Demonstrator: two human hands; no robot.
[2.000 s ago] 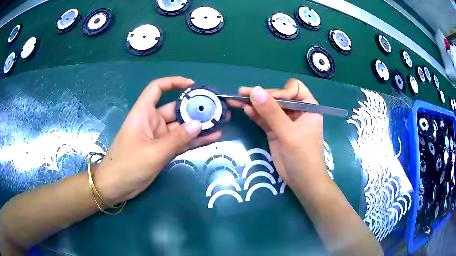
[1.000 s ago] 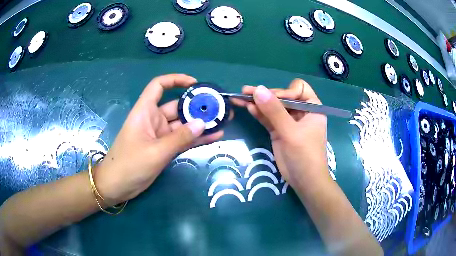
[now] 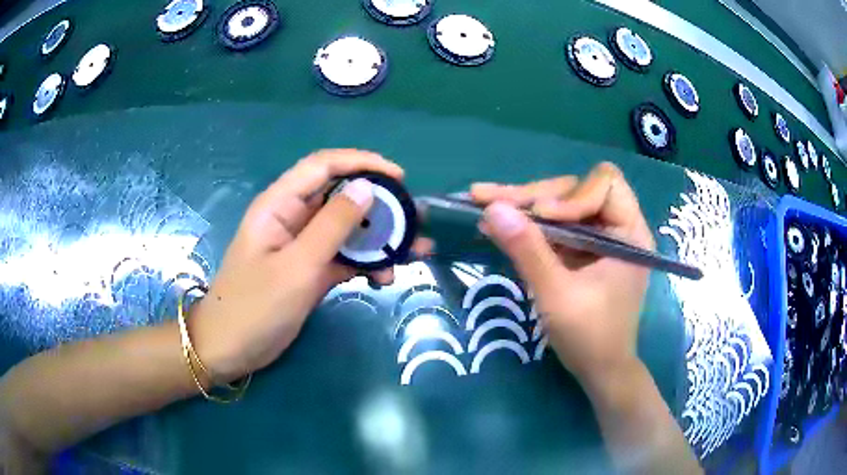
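My left hand (image 3: 269, 269) holds a round disc unit (image 3: 397, 223) with a black rim, a white band and a grey-blue face. My left thumb lies on the disc's upper left face and the fingers are behind it. My right hand (image 3: 580, 269) holds silver-grey tweezers (image 3: 604, 243), their blurred tip pointing left, close to the disc's right rim. I cannot tell whether the tip touches the disc or holds anything. White arc-shaped strips (image 3: 495, 325) lie in stacked rows on the glossy green surface below the hands.
A green conveyor belt (image 3: 520, 97) beyond the work surface carries spaced discs (image 3: 351, 63). Dense spare arcs (image 3: 710, 306) lie at the right, beside a blue bin (image 3: 778, 278) filled with discs. Clear film (image 3: 84, 250) with strong glare lies at the left.
My left thumb has moved up over the disc's face. My right hand and tweezers have shifted right, and the tip has drawn back from the disc's top. The belt discs have moved right.
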